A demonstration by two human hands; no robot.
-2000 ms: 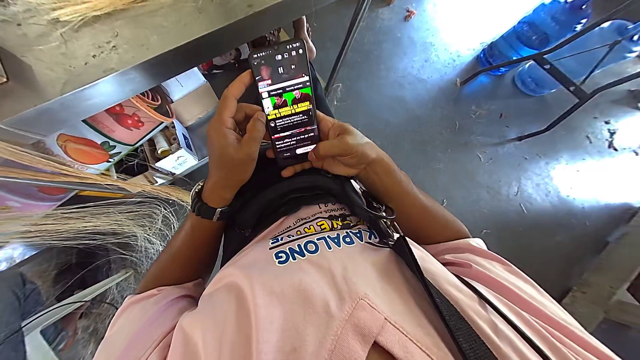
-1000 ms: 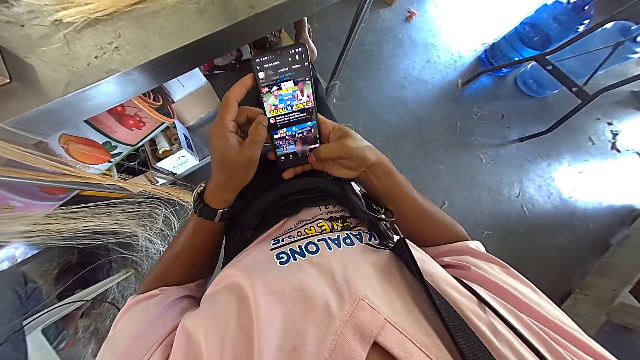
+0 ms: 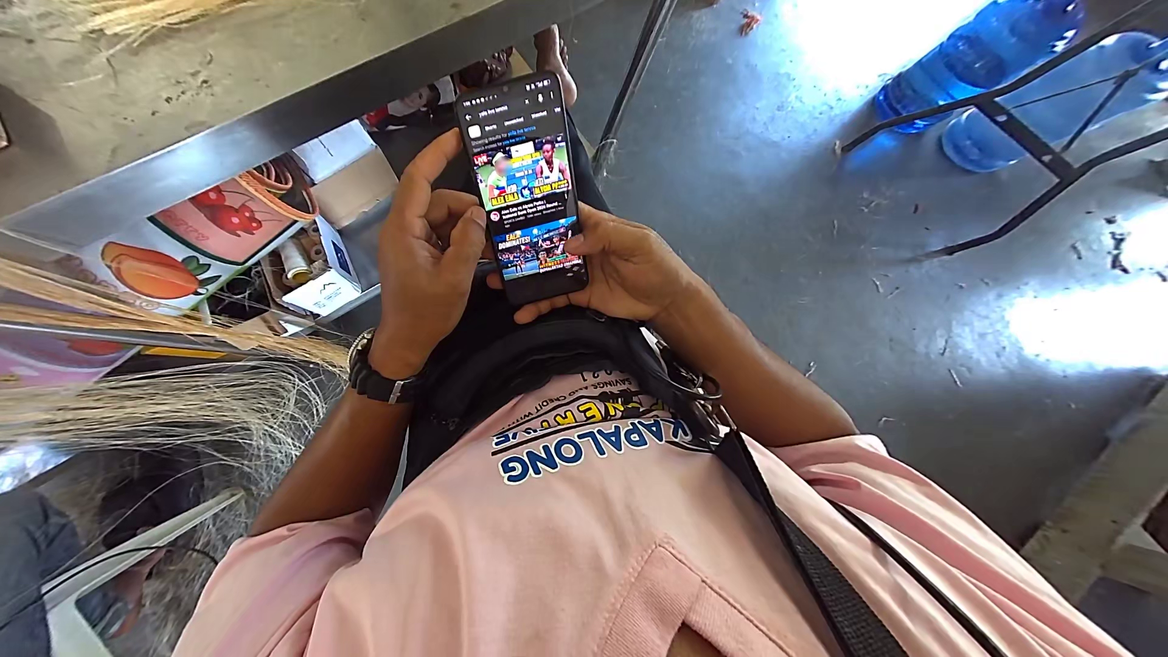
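Note:
A black smartphone [image 3: 525,196] with a lit screen showing a list of video thumbnails is held upright above my lap. My left hand [image 3: 433,246], with a dark watch [image 3: 379,370] at its wrist, supports the phone's left edge, the index finger along the upper part and the thumb bent beside the screen. Around the lower right corner is my right hand [image 3: 620,265], its thumb over the bottom of the screen and its fingers partly hidden behind the phone. A black bag [image 3: 547,338] with a strap lies at my waist, just below the phone.
A worktop [image 3: 228,91] spans the upper left, with boxes and a thread spool on a shelf beneath. Pale loose fibres [image 3: 201,401] hang at the left. Blue water bottles [image 3: 976,64] and a black metal frame [image 3: 1031,137] stand at the upper right. Someone's bare foot [image 3: 554,64] shows beyond the phone.
The phone's screen has changed from a video page with a player at the top to a list of thumbnails, which now shows different items. Both hands have stayed nearly in place around the phone.

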